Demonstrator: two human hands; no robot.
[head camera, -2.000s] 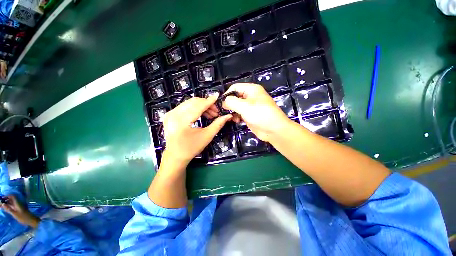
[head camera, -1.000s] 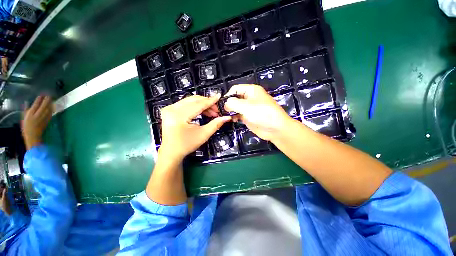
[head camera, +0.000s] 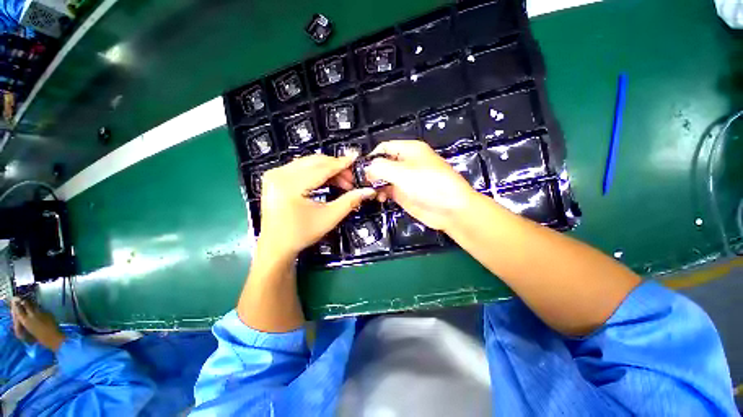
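A glossy black blister tray (head camera: 448, 91) lies on the green bench. Its left pockets hold several small black modules (head camera: 330, 72); the right pockets show shiny floors with small white bits. My left hand (head camera: 297, 204) and my right hand (head camera: 419, 181) meet over the middle of the tray. Their fingertips hold a small dark module (head camera: 364, 169) between them, mostly hidden by the fingers. The pockets under my hands are partly hidden.
A blue stick (head camera: 615, 134) lies right of the tray. A loose module (head camera: 319, 28) sits on the green belt beyond the white rail (head camera: 147, 147). A black box (head camera: 50, 240) stands at the left, near another person's hands (head camera: 37, 322). Clear tubing (head camera: 727, 179) is at the far right.
The loose module on the belt has moved right, and small dark items now show on the belt at left. The other person's arm reached toward the belt and is back low at left. My hands barely moved.
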